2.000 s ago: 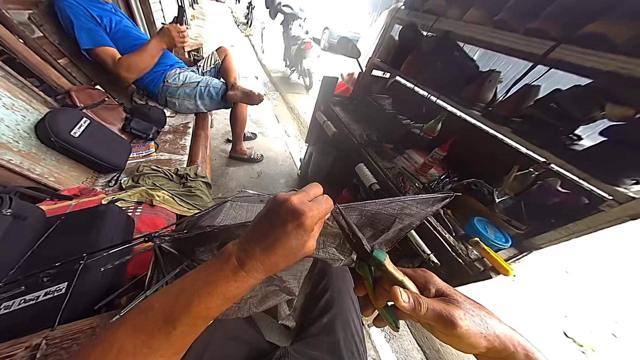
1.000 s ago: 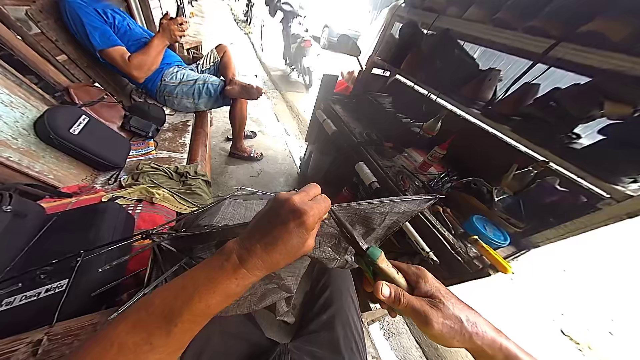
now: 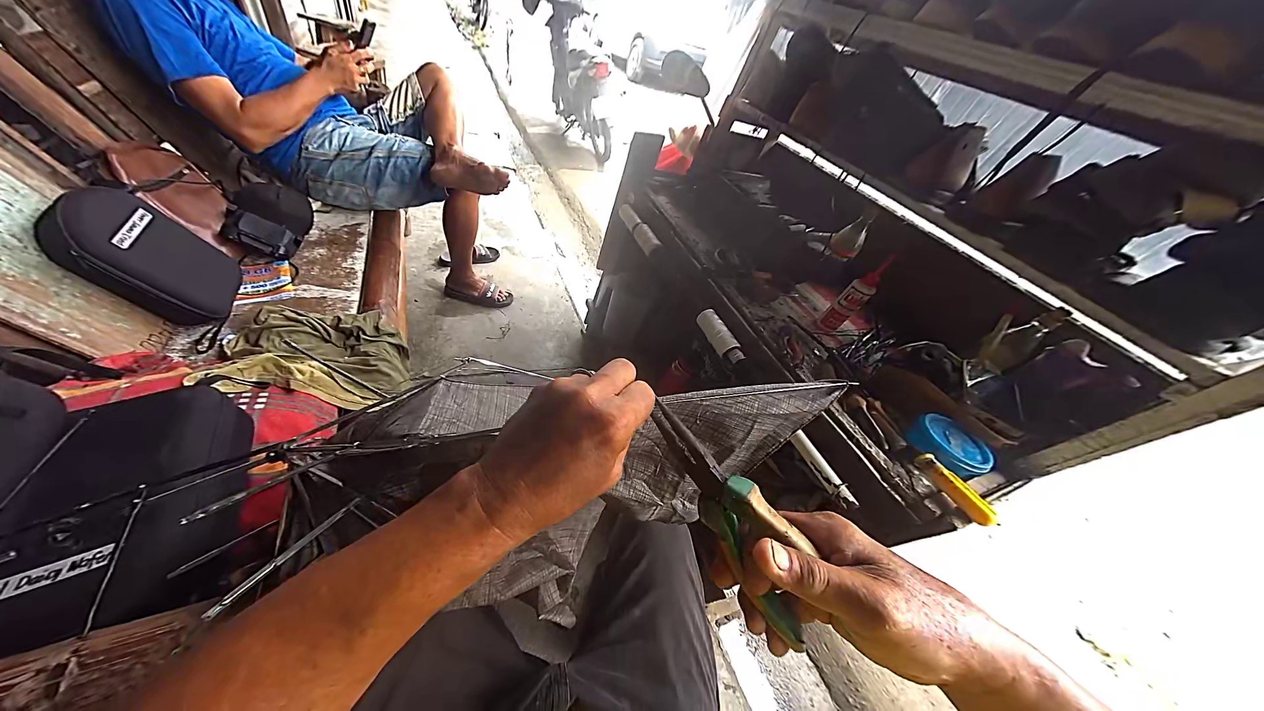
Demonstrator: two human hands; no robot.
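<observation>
Grey umbrella fabric stretches across my lap, its pointed corner to the right. My left hand pinches the upper edge of the cloth. My right hand grips scissors with green and tan handles, and their dark blades lie against the fabric just right of my left fingers. The handles are spread; how far apart the blade tips are cannot be told. Thin metal umbrella ribs fan out to the left, below and beside my left forearm.
Black cases and an olive cloth lie on the wooden bench at left. A person in blue sits beyond. At right stands a cluttered wooden workbench with a red bottle, a blue lid and a yellow-handled tool.
The scissors' handles, close together one second ago, are spread apart now. My left hand stays at the same edge of the fabric.
</observation>
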